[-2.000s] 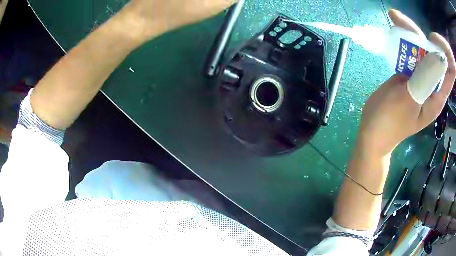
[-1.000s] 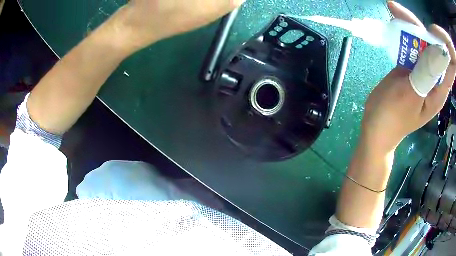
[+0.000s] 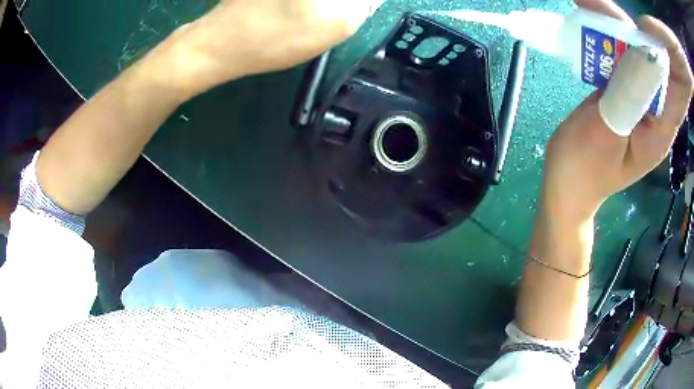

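The black housing lies flat on the green bench, its narrow holed end at the top and the silver center bearing in its middle. My right hand grips the white adhesive bottle with its blue-red label; the thumb wears a white finger cot. The bottle's long thin nozzle points left, its tip at the housing's narrow end. My left hand is at the top edge, near the left side arm. Its fingertips are bright, blurred and partly cut off, so any hold is unclear.
The right side arm lies beside the housing. A thin black lead wire trails from the housing to my right forearm. Black parts and stacked dark housings stand at the right. The green bench's edge runs diagonally before my lap.
The housing appears slightly further left in view. My right hand and bottle have shifted a little left and up, the nozzle tip still at the narrow end. More of my left hand shows near the housing's top.
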